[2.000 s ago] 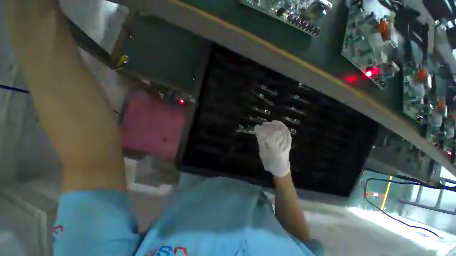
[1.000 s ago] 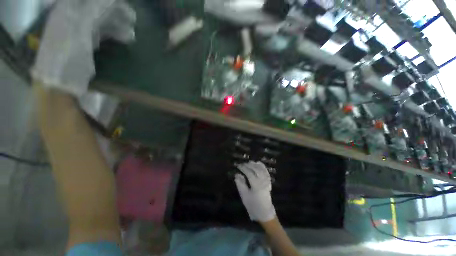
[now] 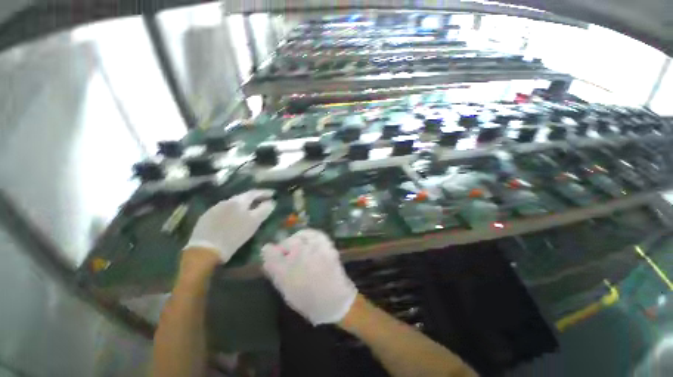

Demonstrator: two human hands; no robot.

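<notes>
My left hand [image 3: 230, 224], in a white glove, is over the green shelf, its fingers bent around a small dark gap or object; blur hides which. My right hand [image 3: 311, 278], also white-gloved, is curled at the shelf's front edge. A circuit board with an orange component [image 3: 292, 220] lies between the hands, partly hidden by my right hand. A reddish glow shows at the right fingertips. Whether either hand grips the board cannot be told. The black slotted tray [image 3: 472, 302] is below the shelf edge, with boards standing in it [image 3: 398, 294], partly hidden by my right forearm.
More circuit boards [image 3: 359, 213] lie in a row to the right, one with a red light. Black power adapters [image 3: 266, 154] stand behind them on white strips. A pale stick [image 3: 175, 219] lies left of my left hand. Further rack shelves and a metal post at left are in view.
The view has tilted up along the rack. My right hand has left the tray and come up to the shelf edge. My left hand is now beside a board.
</notes>
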